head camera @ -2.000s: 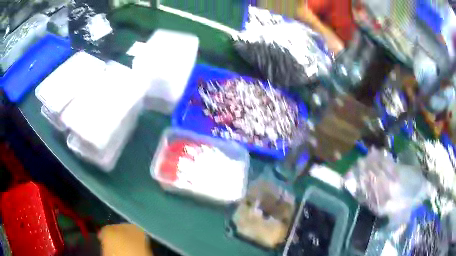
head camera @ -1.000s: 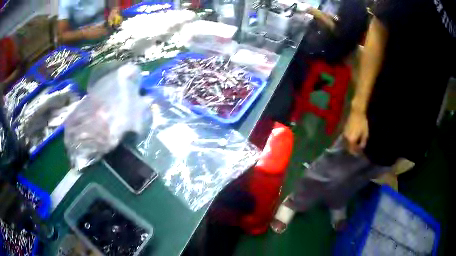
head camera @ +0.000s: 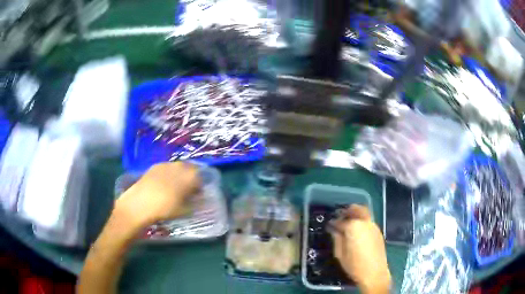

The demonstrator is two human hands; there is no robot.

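Observation:
My left hand [head camera: 167, 189] is over the clear rod box [head camera: 217, 229] left of the press, fingers bent down at the rods; whether it grips one is hidden by blur. My right hand [head camera: 358, 241] is in the clear ring box [head camera: 309, 279], fingertips at the black rings [head camera: 320, 244]; whether they hold a ring cannot be told. The dark arbor press [head camera: 308, 123] stands between the hands. Its tan base plate [head camera: 259, 256] carries the small silvery fixture [head camera: 275, 224].
A blue tray [head camera: 133, 138] of jumbled rods lies behind the rod box. Frosted white boxes [head camera: 52, 178] stand at left. A phone [head camera: 398, 212], a crumpled plastic bag [head camera: 411, 146], a flat clear bag [head camera: 437, 252] and another blue tray [head camera: 479, 252] are at right.
The view has swung back from the right side and the aisle to the press. Both hands now show, the left at the rod box and the right in the ring box; neither showed before.

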